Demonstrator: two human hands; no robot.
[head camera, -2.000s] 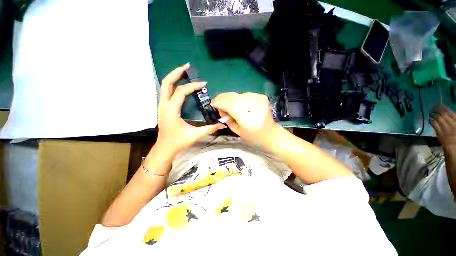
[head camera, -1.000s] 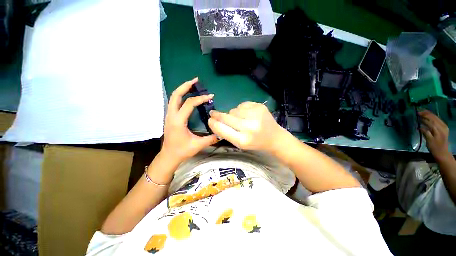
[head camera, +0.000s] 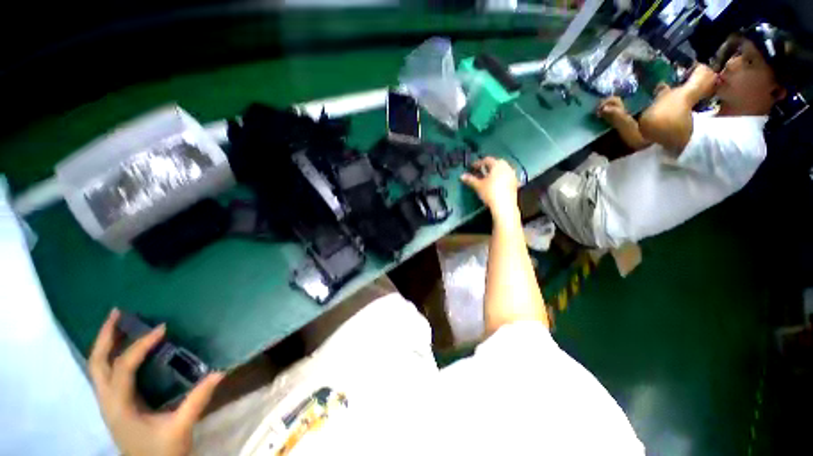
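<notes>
My left hand (head camera: 143, 401) is at the lower left and grips a black plastic housing (head camera: 178, 361) between thumb and fingers, its recess facing up. My right hand (head camera: 495, 183) is stretched out to the right over the green bench, beside small black clips (head camera: 455, 158). Its fingers are bent, and I cannot tell if a small part is between the fingertips. A heap of black housings (head camera: 343, 191) lies between my hands. Small grey bits lie in the white box (head camera: 85, 209) at the left.
A dark flat plate (head camera: 183, 233) lies by the box. Behind the heap are a smartphone (head camera: 404, 117), a clear plastic bag (head camera: 433, 78) and a green device (head camera: 486, 93) with a cable. A white sheet (head camera: 36, 338) is at far left. Another person (head camera: 664, 178) sits at the right.
The view has swung to the right. My right hand has left the housing and moved out to the small clips. My left hand still holds the housing. More of the seated person now shows.
</notes>
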